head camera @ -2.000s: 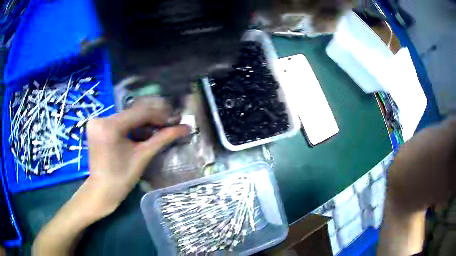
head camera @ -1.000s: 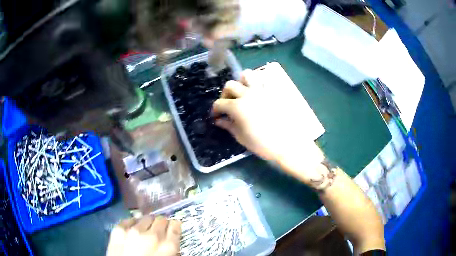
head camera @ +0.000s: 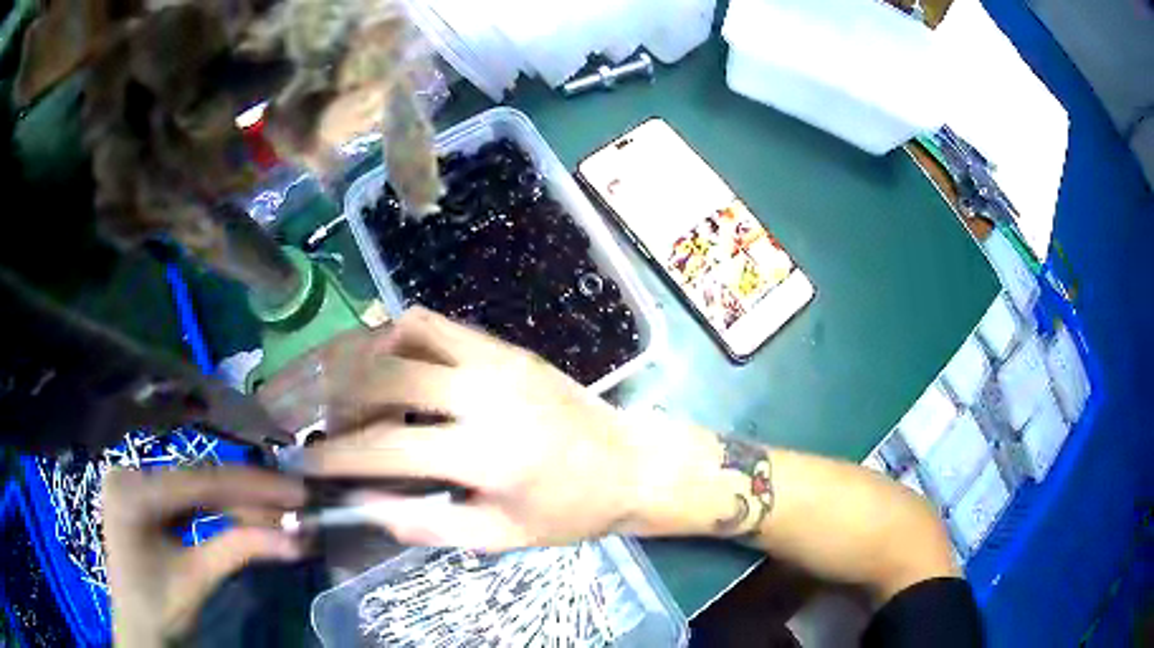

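My right hand point(head camera: 506, 437) reaches in from the right, in front of the press, its fingers closed around a thin whitish pin point(head camera: 367, 509). My left hand point(head camera: 190, 538) is at the lower left, thumb and fingers pinched at the pin's left end. The hands nearly meet and hide the fixture. Whether a black ring is on the pin cannot be told. The tub of loose pins point(head camera: 494, 601) lies just below my right hand. The tub of small black rings point(head camera: 506, 260) is behind it. The blurred dark press head point(head camera: 114, 380) is at the left.
A lit smartphone point(head camera: 702, 241) lies right of the black rings. A tan shaggy rag point(head camera: 316, 101) hangs at the upper left. White containers point(head camera: 823, 76) and a metal shaft point(head camera: 608, 74) are beyond. Blue tray pins point(head camera: 82, 500) show behind my left hand. Wrapped white blocks point(head camera: 1000, 405) are at the right.
My right hand has moved from the black rings left to the press. My left hand has moved from the pin tub's edge up and left. A pin now shows between them; the phone screen shows pictures.
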